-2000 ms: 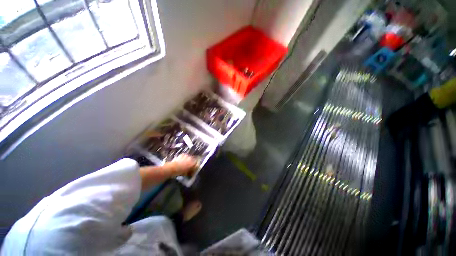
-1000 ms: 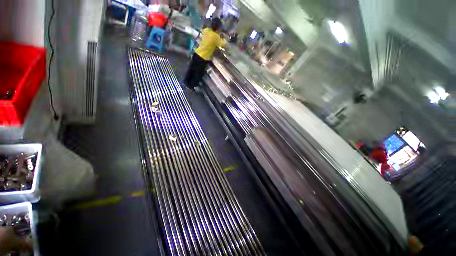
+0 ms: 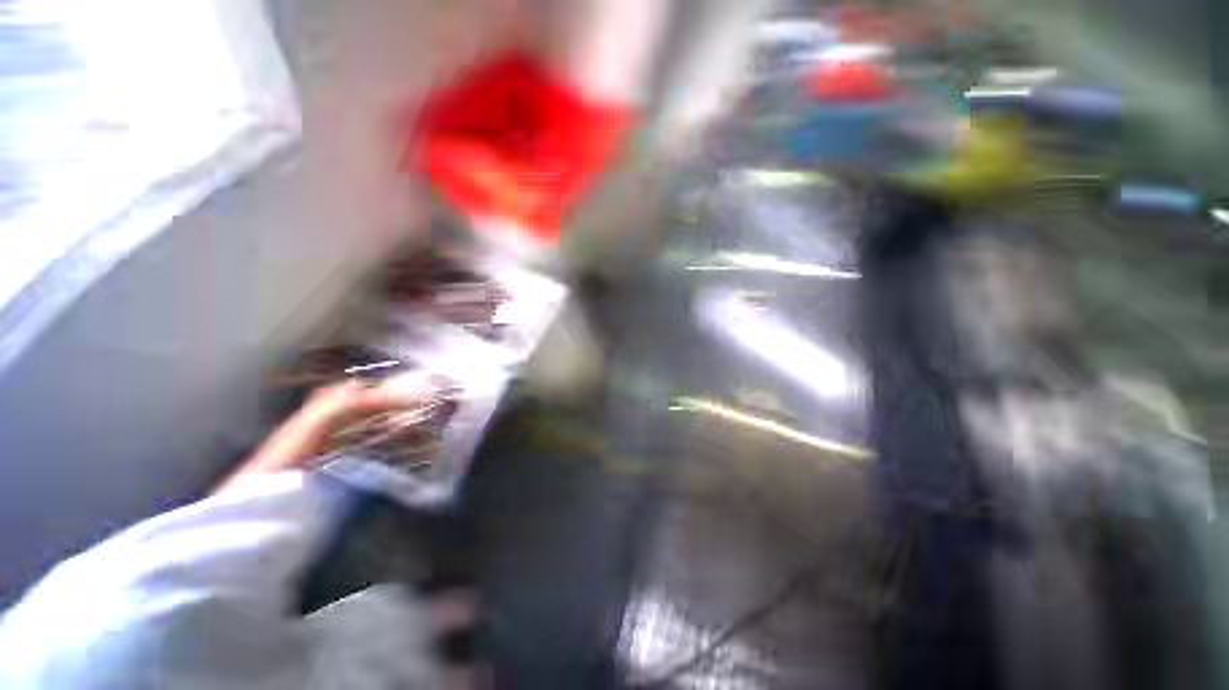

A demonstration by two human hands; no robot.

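Note:
The head view is strongly blurred. My left hand (image 3: 357, 404) reaches over the nearer white plastic clip bin (image 3: 438, 465), at the left by the wall. The bin holds brown and silver pieces, likely clips. The fingers are smeared by the blur, so I cannot tell whether they hold anything. A white sleeve covers that arm. A second white bin (image 3: 537, 313) with similar contents stands just behind it. My right hand is not in view.
A red plastic bin (image 3: 519, 142) is beyond the white bins by the wall. A low rack of metal tubes (image 3: 782, 344) runs along the floor in the middle. Blurred pale material lies at the right. A yellow patch, likely a person's top (image 3: 991, 155), shows at the back right.
The view has swung back to the left from the tube rows to the bins. Compared with two seconds ago, my left hand is still at the nearer white bin.

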